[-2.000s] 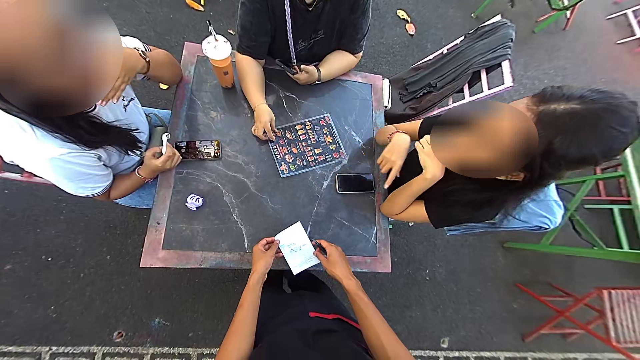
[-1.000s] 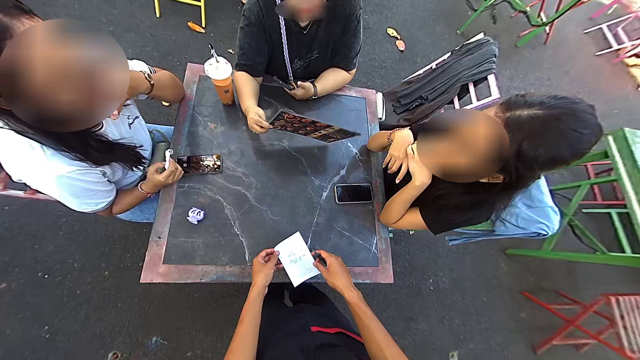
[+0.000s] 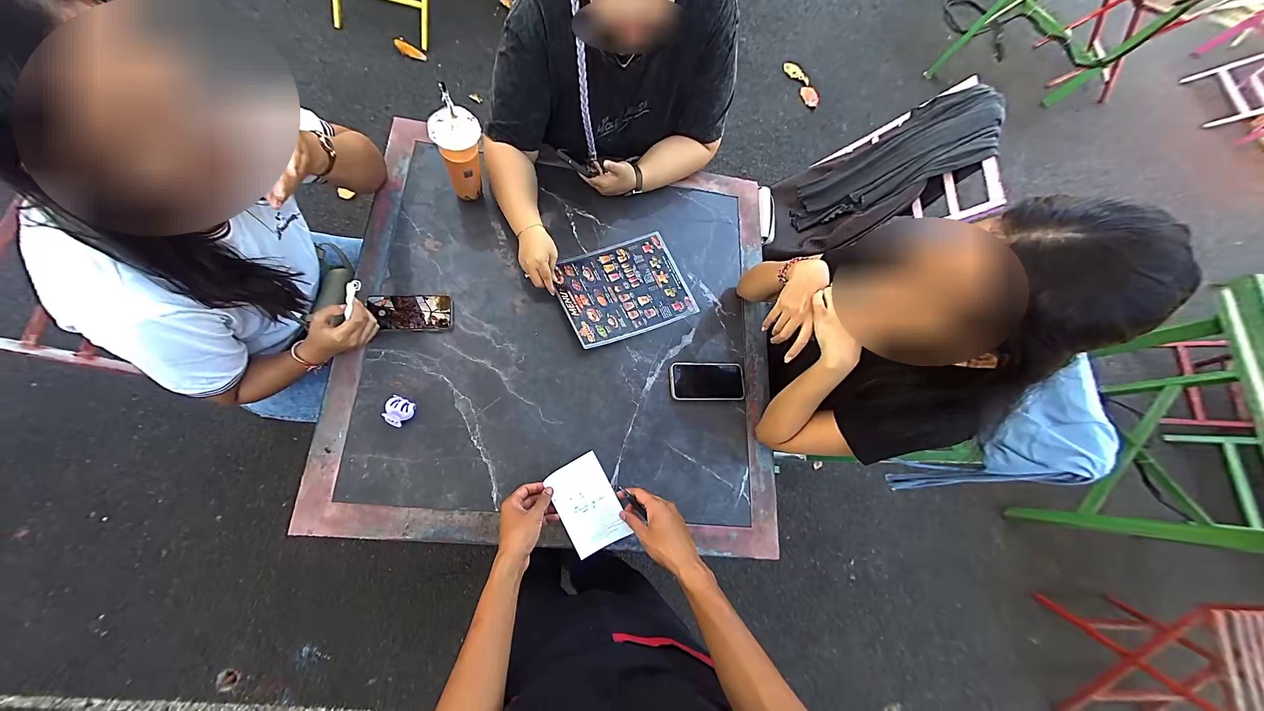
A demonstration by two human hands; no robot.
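A white sheet of notepaper (image 3: 590,506) with handwriting on it is held between my two hands over the table's near edge. My left hand (image 3: 524,518) pinches its left edge. My right hand (image 3: 657,528) grips the right edge and also has a dark pen (image 3: 633,504) in its fingers. Beyond the paper, a laminated menu (image 3: 627,289) lies on the dark marble-patterned table (image 3: 553,395), with the hand of the person opposite (image 3: 538,257) touching its left edge. To the menu's lower right lies a smartphone (image 3: 707,381).
Three people sit around the table. An orange drink cup (image 3: 458,153) stands at the far left corner, another phone (image 3: 409,312) lies at the left edge, and a small purple-white object (image 3: 399,411) is near it. Green folding furniture (image 3: 1175,415) stands at the right.
The menu, tilted up in the person's hand one second ago, now lies flat on the table. My hands and the notepaper have stayed in about the same place.
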